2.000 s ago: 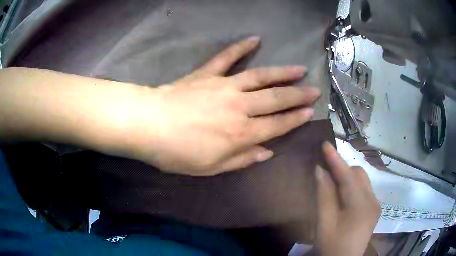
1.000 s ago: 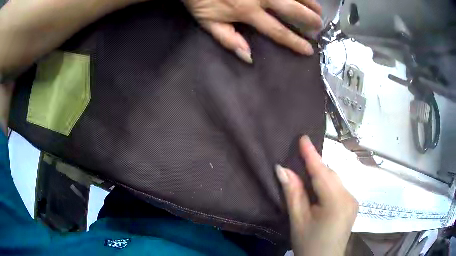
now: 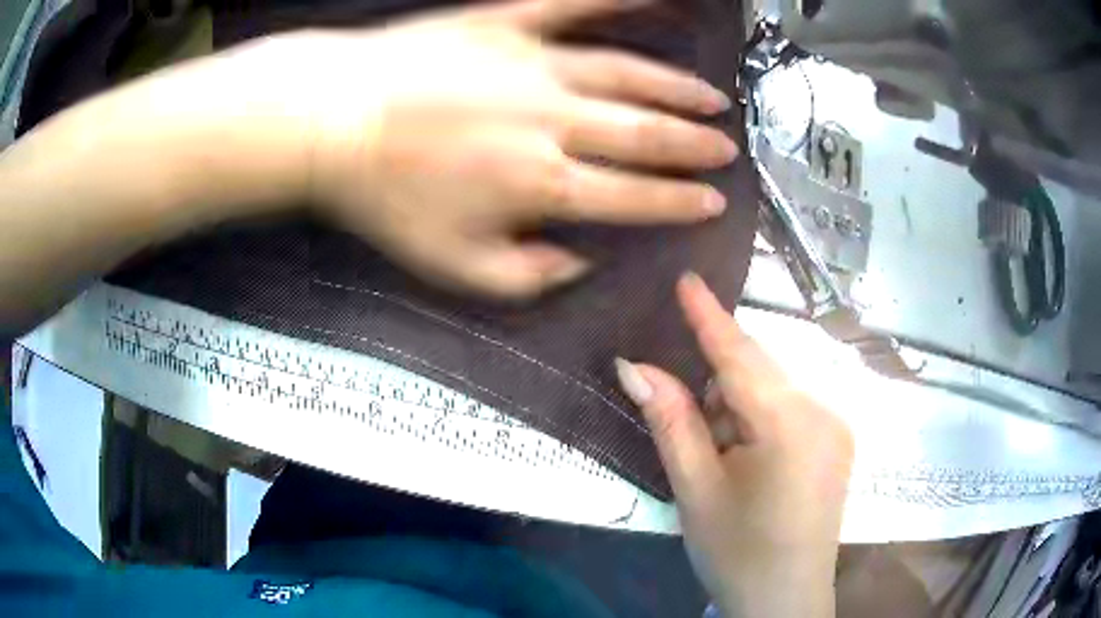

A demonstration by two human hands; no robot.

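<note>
The dark brown, finely ribbed panel (image 3: 483,350) lies on the table, its right edge beside the presser foot and needle area (image 3: 763,51). My left hand (image 3: 483,157) lies on it from the left, blurred, fingers spread and pointing at the foot. My right hand (image 3: 755,447) is at the panel's lower right edge, thumb and index finger apart on the fabric; its other fingers are partly hidden. A shiny angled metal guide (image 3: 797,242) stands right of the panel edge. A narrow taupe strip (image 3: 887,353) lies at its lower end.
Scissors with dark green loop handles (image 3: 1026,260) lie on the machine bed at right. The machine's flat metal plate (image 3: 833,223) is beside the guide. The white table edge with a printed ruler (image 3: 326,392) curves below the panel. Teal clothing shows at the bottom.
The panel has moved up and away from my lap, uncovering the ruler edge. The olive-yellow patch has moved up, mostly behind my left arm. My left hand has come down and back over the panel.
</note>
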